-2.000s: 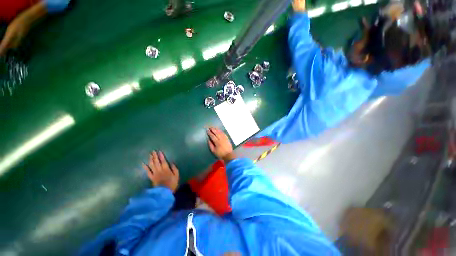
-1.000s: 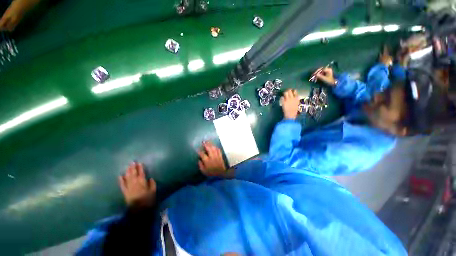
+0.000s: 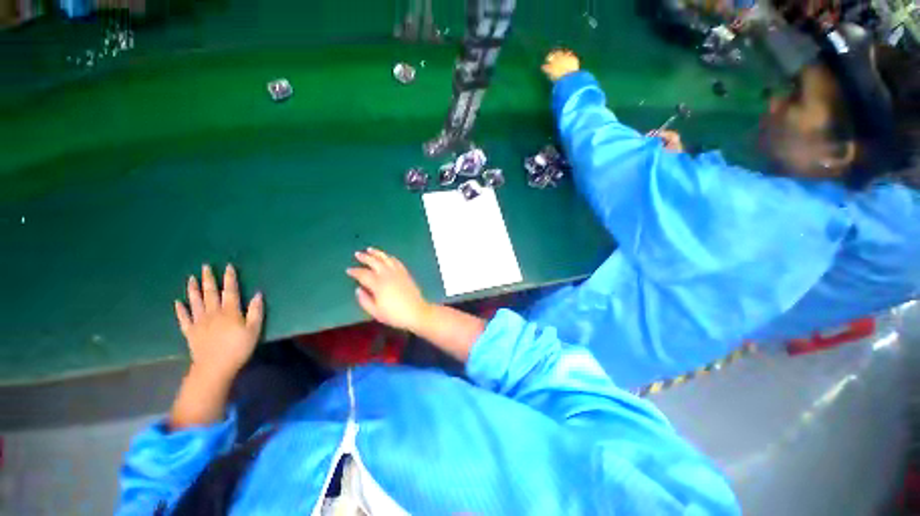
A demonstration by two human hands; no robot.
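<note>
My left hand (image 3: 219, 328) lies palm down on the green bench (image 3: 131, 252) near its front edge, fingers spread, holding nothing. My right hand (image 3: 388, 289) rests at the bench edge to the right, fingers apart, empty. A white sheet (image 3: 473, 242) lies flat just right of my right hand, not touched by it. Several small shiny assemblies (image 3: 469, 162) sit in a cluster at the sheet's far edge; one overlaps the sheet.
A metal post (image 3: 471, 86) stands behind the cluster. A person in a blue smock (image 3: 696, 242) sits close on my right, one arm reaching over the bench. More shiny assemblies (image 3: 545, 167) lie by that arm. A red stool (image 3: 355, 344) shows under the bench edge.
The view has turned, so the bench edge runs more level. My left hand's fingers are spread wider. The neighbour's hand has moved from the assemblies to farther across the bench.
</note>
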